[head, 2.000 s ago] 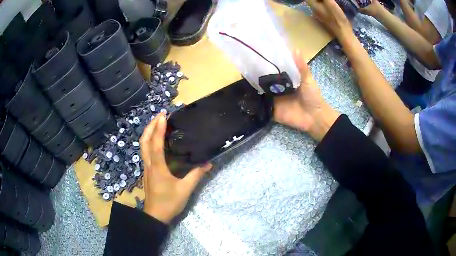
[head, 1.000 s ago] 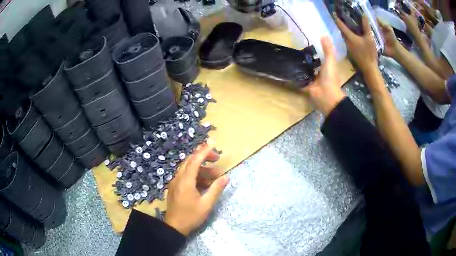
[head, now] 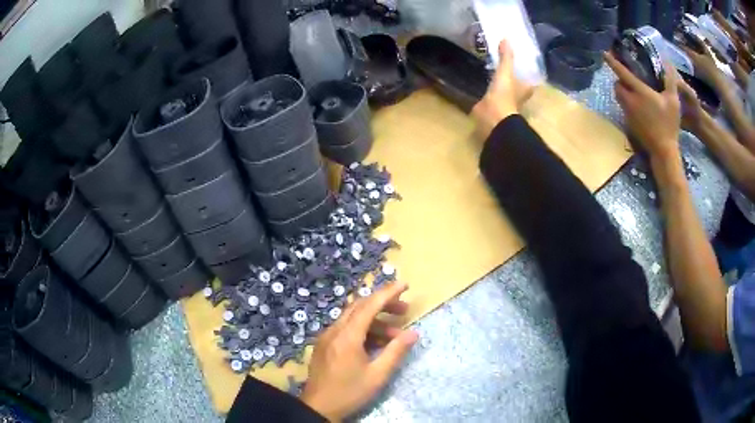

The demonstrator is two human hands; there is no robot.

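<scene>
My right hand [head: 503, 92] is stretched to the back of the tan sheet. Its fingers are on the milky translucent cover [head: 515, 35], and it touches the right end of a black oval housing [head: 451, 69]. The grip is partly hidden by the hand. My left hand [head: 358, 351] is empty with fingers apart, just right of the front end of a loose pile of small grey fittings [head: 302, 291] with white discs. No black module is clearly visible on the cover.
Tall stacks of dark grey cup-like housings [head: 277, 153] fill the left. Another black housing [head: 382, 68] lies at the back. The tan sheet [head: 451, 178] lies on bubble wrap [head: 472, 347]. Another person's hands [head: 654, 107] hold a part at the right.
My right hand has carried the black housing and cover from in front of me to the back of the sheet. My left hand has let go of the housing and stayed near the fittings.
</scene>
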